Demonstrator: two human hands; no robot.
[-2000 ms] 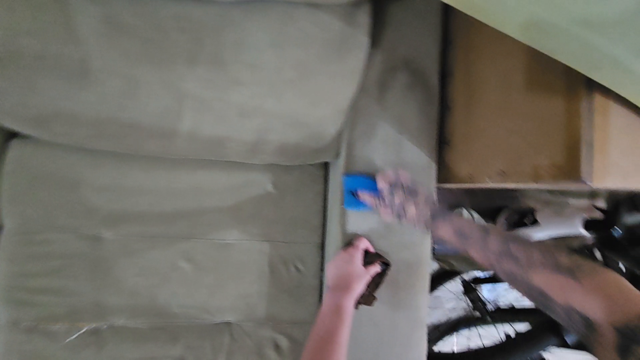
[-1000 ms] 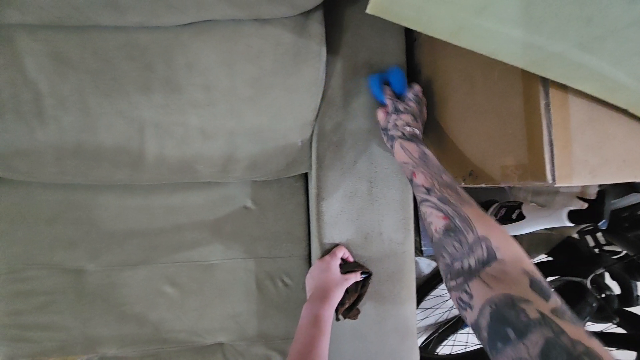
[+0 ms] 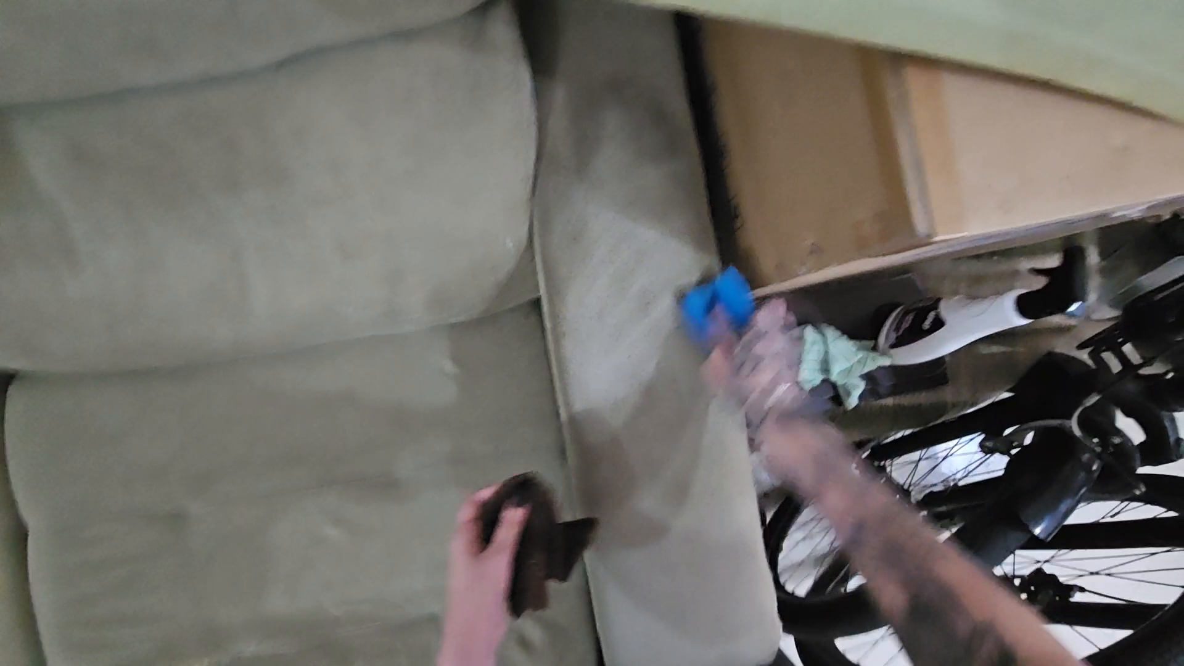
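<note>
My right hand (image 3: 758,361), blurred, grips a blue handled tool (image 3: 717,305), likely a scrubbing brush, at the outer edge of the sofa armrest (image 3: 638,305). Its working side is hidden. Darker, damp-looking patches mark the armrest's green-grey fabric. In my left hand (image 3: 490,527) is a crumpled dark brown cloth (image 3: 536,546), held above the seat cushion (image 3: 277,499) near the armrest's inner edge. A back cushion (image 3: 268,203) lies farther up in the view.
Beyond the armrest stands a cardboard box (image 3: 805,148). A white spray bottle (image 3: 962,328) and a pale green cloth (image 3: 837,361) lie beside the armrest. A bicycle wheel (image 3: 906,555) and frame fill the lower right.
My right hand with the blue tool has come down along the armrest from its upper part. My left hand has shifted with the brown cloth from the armrest to over the seat cushion.
</note>
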